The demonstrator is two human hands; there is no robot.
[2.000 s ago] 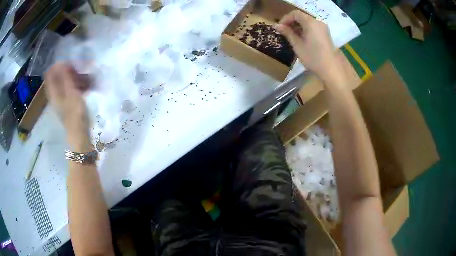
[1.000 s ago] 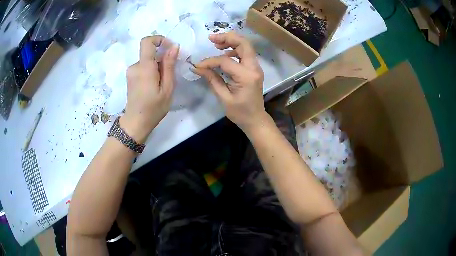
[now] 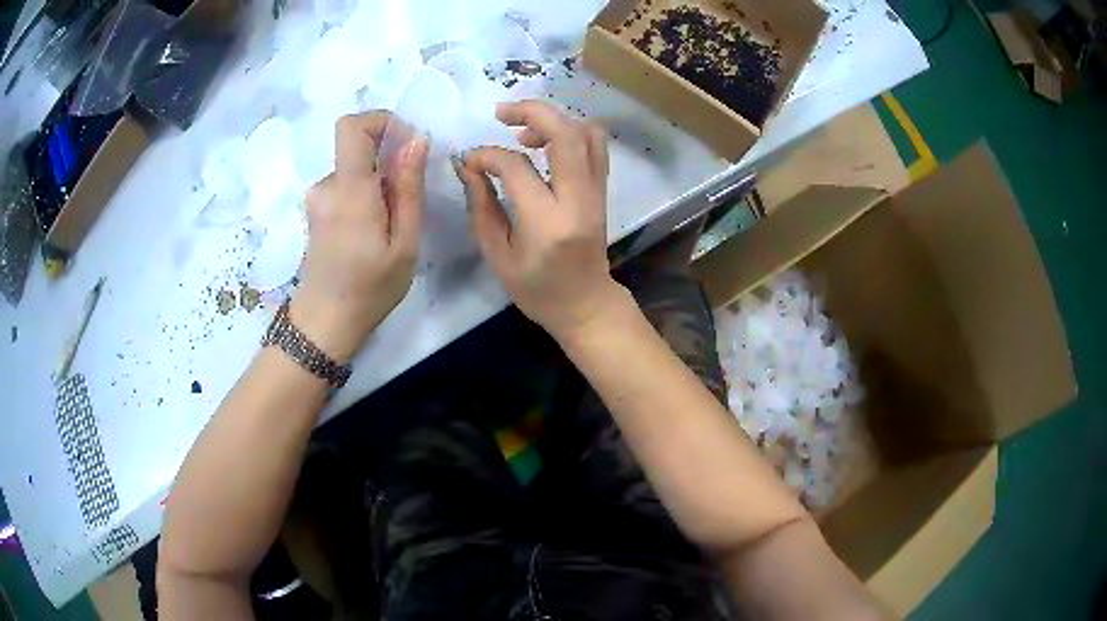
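My left hand [image 3: 367,216], with a metal-band watch on the wrist, grips a thin translucent white plastic piece [image 3: 427,104] between thumb and fingers. The piece stands up from the fingertips. My right hand [image 3: 540,212] is just to its right and pinches a tiny dark insert [image 3: 459,159] between thumb and index finger, its other fingers raised. The insert and the piece look slightly apart. Both hands are above the white table [image 3: 376,352].
An open brown parts tray [image 3: 674,97] holds a dark heap at the table's right. A large carton [image 3: 971,315] with white pieces [image 3: 789,370] stands right of my lap. Loose white pieces [image 3: 273,170], black specks, a pen [image 3: 81,325] and a second cardboard tray [image 3: 91,192] are at left.
Over two seconds, my right hand has left the parts tray and come beside my left hand, which moved right from the pile. In the last second, my right hand shifted slightly left.
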